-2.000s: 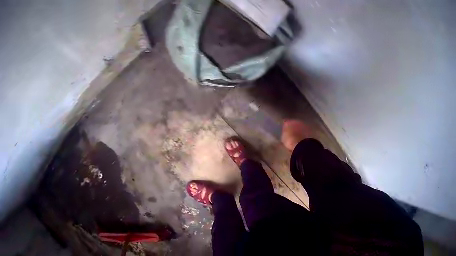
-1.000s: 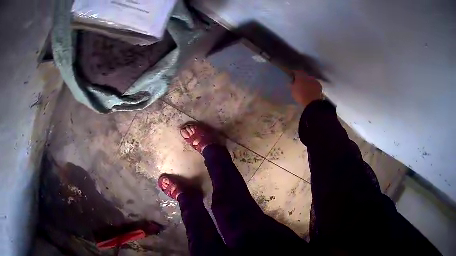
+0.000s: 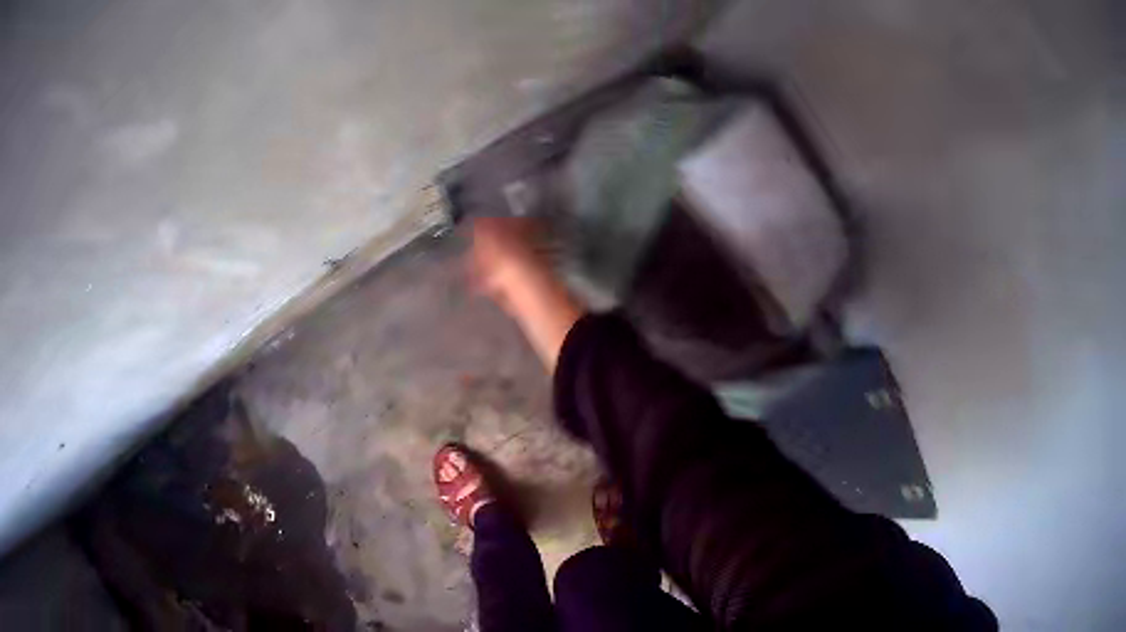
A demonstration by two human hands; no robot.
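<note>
My right hand (image 3: 506, 266) reaches out over the floor at the lower edge of a dark flat thing (image 3: 500, 185) standing between the left wall and the grey-green sack (image 3: 611, 173). The hand is blurred, so its grip cannot be told. The sack holds dark matter, with a white box or book (image 3: 766, 198) on top. A flat dark panel (image 3: 852, 432) with small light latches leans at the right wall, partly behind my sleeve. My left hand is not in view.
Dark wet sweepings (image 3: 235, 531) lie on the floor at lower left. Stained walls rise at left (image 3: 161, 222) and right (image 3: 1013, 247). My feet in red sandals (image 3: 459, 482) stand on the dirty floor, one partly hidden by my sleeve.
My right hand has left the dark panel, which now leans at the right wall, and has moved left of the sack. The view has turned; the red broom head is out of view.
</note>
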